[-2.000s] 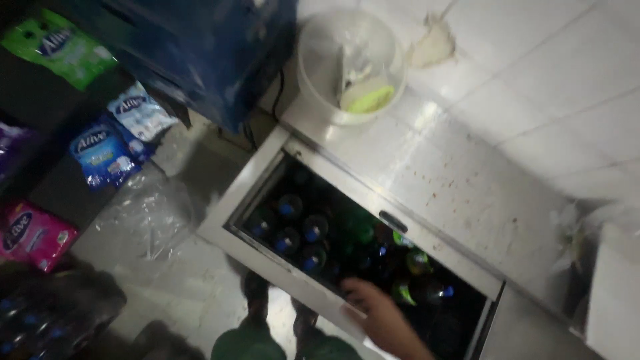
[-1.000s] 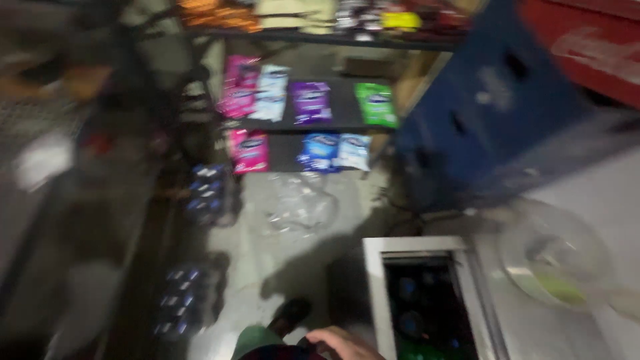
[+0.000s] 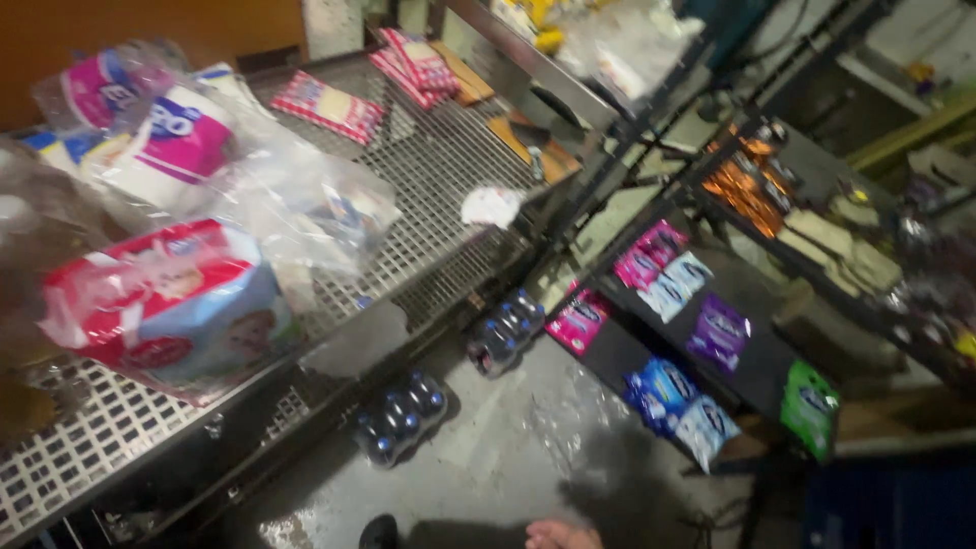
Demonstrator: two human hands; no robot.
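Observation:
At the bottom edge, a small part of one of my hands (image 3: 563, 535) shows above the floor, blurred; its fingers seem bent, and whether it holds anything cannot be told. It is most likely my right hand; my left hand is out of view. Beyond it on the floor lie a crumpled clear plastic wrap (image 3: 576, 408) and two shrink-wrapped packs of dark bottles with blue caps, one nearer (image 3: 404, 419) and one farther (image 3: 505, 333). Bright Alive detergent bags, among them a blue one (image 3: 662, 393), a purple one (image 3: 719, 333) and a green one (image 3: 810, 409), rest on dark shelves.
At left a perforated metal shelf (image 3: 427, 171) bears a red and blue diaper pack (image 3: 175, 305), plastic-wrapped paper goods (image 3: 171, 145) and red-checked packets (image 3: 328, 107). Orange packets (image 3: 751, 183) fill a shelf at right. A blue crate (image 3: 892, 496) stands at lower right. A dark shoe (image 3: 379, 531) shows below.
The view has swung far away from the open cooler with bottles, which is now out of sight. Two seconds ago a hand was over that cooler; now a hand shows only at the bottom edge.

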